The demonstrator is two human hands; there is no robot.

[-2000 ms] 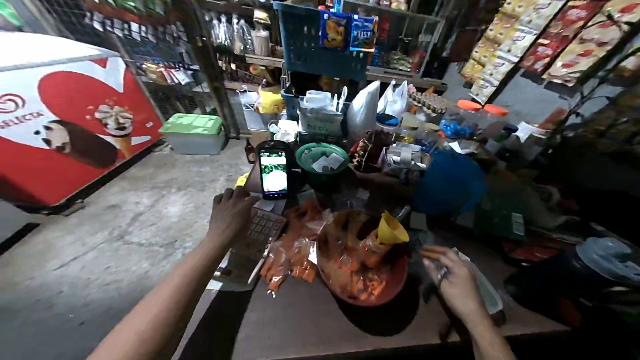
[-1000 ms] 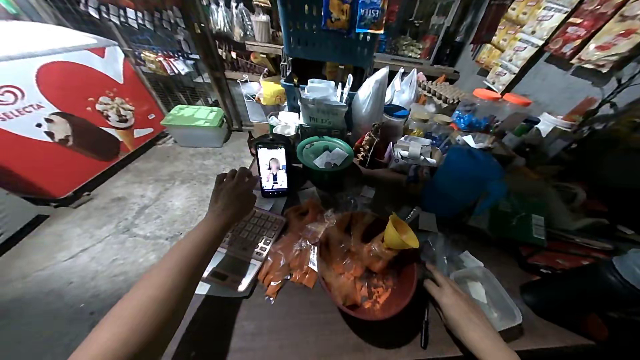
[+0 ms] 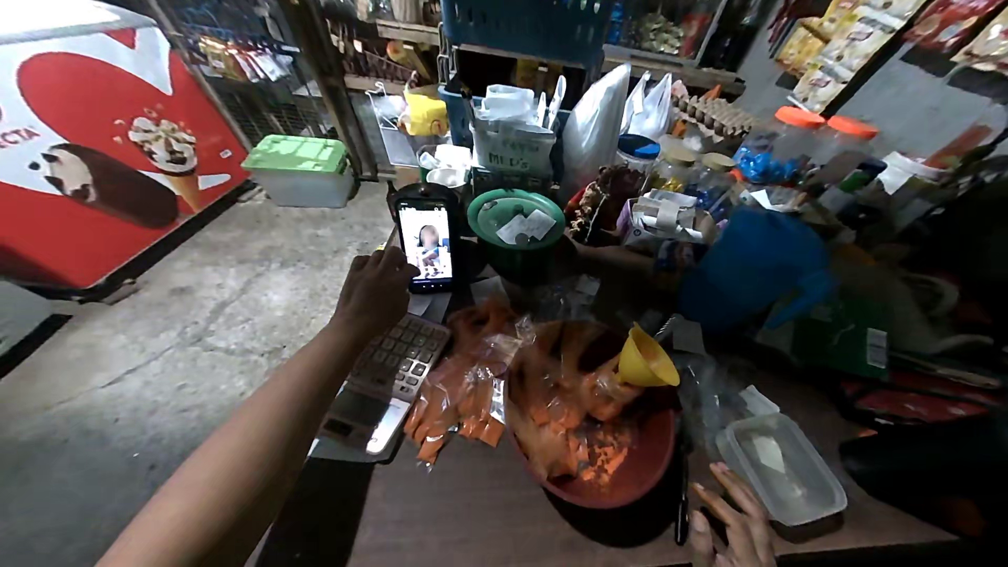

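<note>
My left hand (image 3: 376, 290) is at the left edge of a lit smartphone (image 3: 426, 244) standing upright, a fingertip at its screen, the hand above a desktop calculator (image 3: 394, 370). Right of the calculator lie small clear plastic bags of orange contents (image 3: 461, 402). A red plastic basin (image 3: 654, 465) holds more such bags, loose orange bits and a yellow funnel (image 3: 646, 360). My right hand (image 3: 732, 516), fingers apart and holding nothing, is at the table's front edge, between a dark slender object (image 3: 682, 496) and a clear plastic container (image 3: 787, 472).
Behind the basin stand a green bowl (image 3: 516, 206) with paper and coins, a blue plastic pitcher (image 3: 756, 264), lidded jars (image 3: 799, 130) and white plastic bags (image 3: 596, 126). A green-lidded storage box (image 3: 299, 169) and a red freezer (image 3: 102, 150) stand on the left.
The picture on the phone's screen has changed. My right hand has moved down toward the table's front edge, and its fingers are more spread. My left hand remains beside the phone.
</note>
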